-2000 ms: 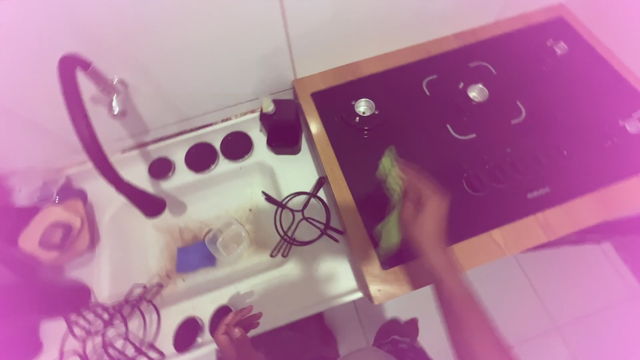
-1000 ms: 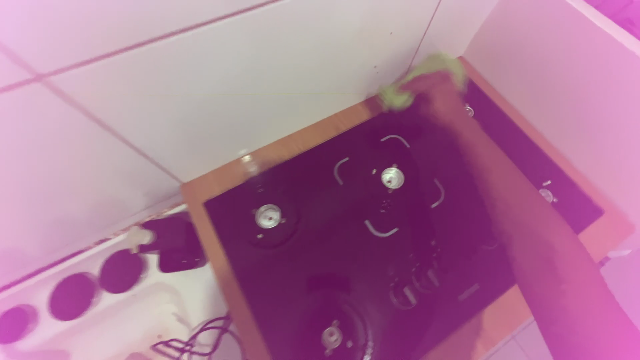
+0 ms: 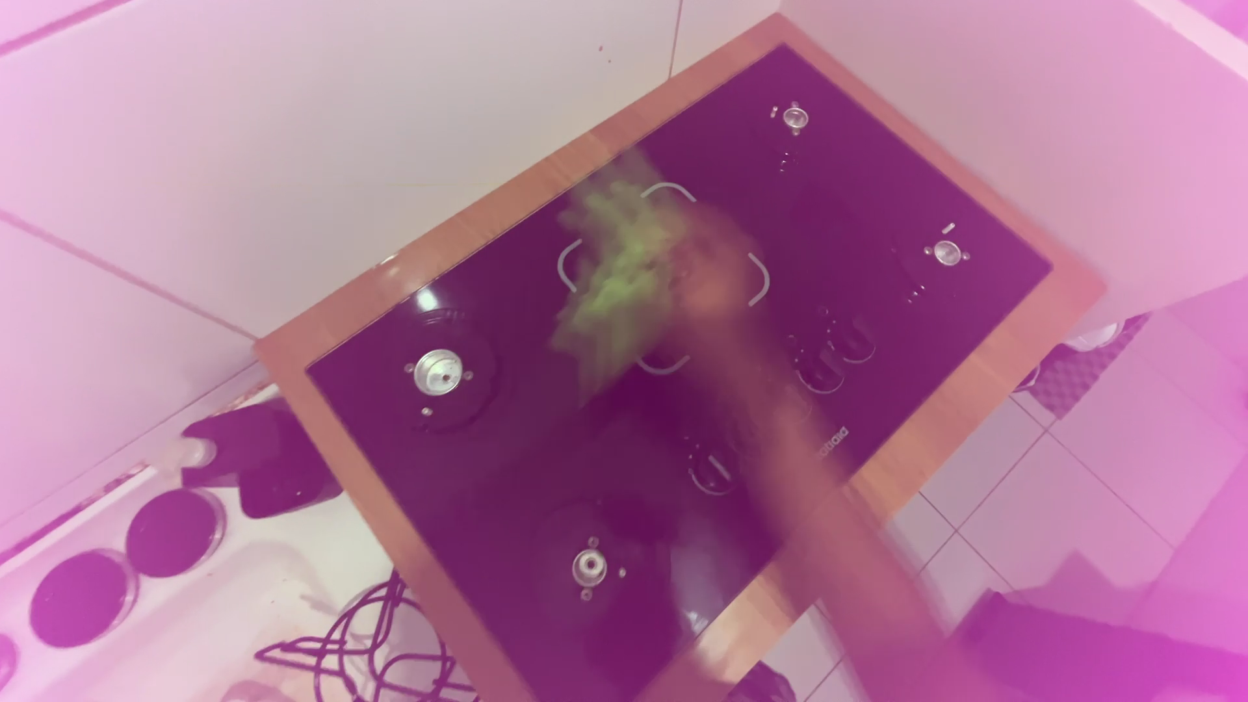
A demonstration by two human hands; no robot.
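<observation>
A black glass gas cooktop (image 3: 507,468) with bare burner seats and knobs lies in a wooden frame. Over its central burner area, my right hand (image 3: 707,263) holds a green cloth (image 3: 619,278) against or just above the glass; both are blurred by motion. The forearm reaches in from the lower right and hides part of the knobs. A burner seat (image 3: 439,372) shows to the left of the cloth, another (image 3: 589,566) nearer the front. My left hand is out of view.
At lower left, a white sink (image 3: 283,575) holds a black wire pan support (image 3: 390,643) and round black burner caps (image 3: 175,531) along its rim. A dark dispenser (image 3: 283,458) stands by the cooktop's wooden frame (image 3: 361,507). Tiled walls border the back and right.
My right hand has moved the green cloth from the cooktop's back edge to its central area. Two seconds ago the cloth was near the front left, and my left hand showed by the sink.
</observation>
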